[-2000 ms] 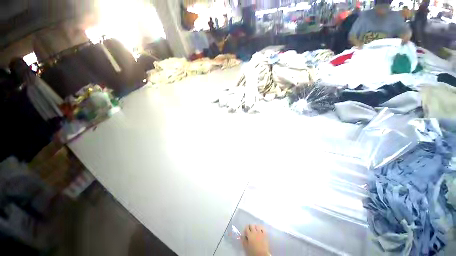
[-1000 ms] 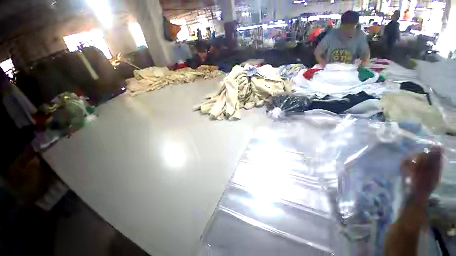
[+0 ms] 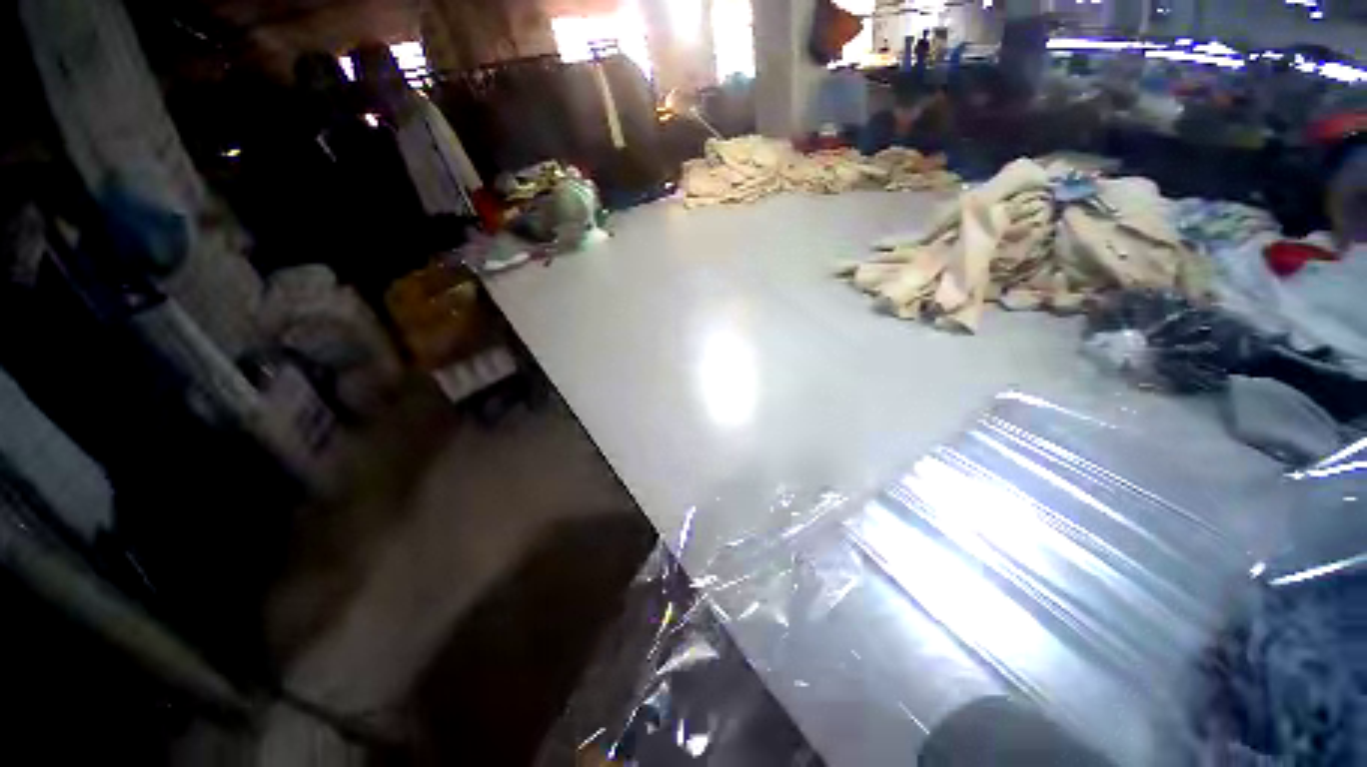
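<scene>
A loose clear poly bag (image 3: 675, 659) hangs over the near edge of the white packing table, spread partly on its top and partly over the dark floor side. A stack of flat poly bags (image 3: 975, 525) lies on the table, shiny and streaked. A crumpled blue cloth (image 3: 1289, 674) lies at the right, partly under clear film. Neither of my hands can be made out. A blurred grey rounded shape at the bottom edge is unclear, and so is a tiny orange spot at bottom centre.
The white table (image 3: 600, 345) runs away from me. A cream fabric pile (image 3: 1034, 247) and a beige pile (image 3: 795, 173) lie on it, with dark bagged items (image 3: 1184, 337) at right. Dark garments (image 3: 525, 128) hang behind. A yellow box (image 3: 435, 315) stands left of the table.
The view has swung left. My right hand, raised over the blue cloth with film a second ago, is out of sight. A loose bag now drapes over the table's near edge.
</scene>
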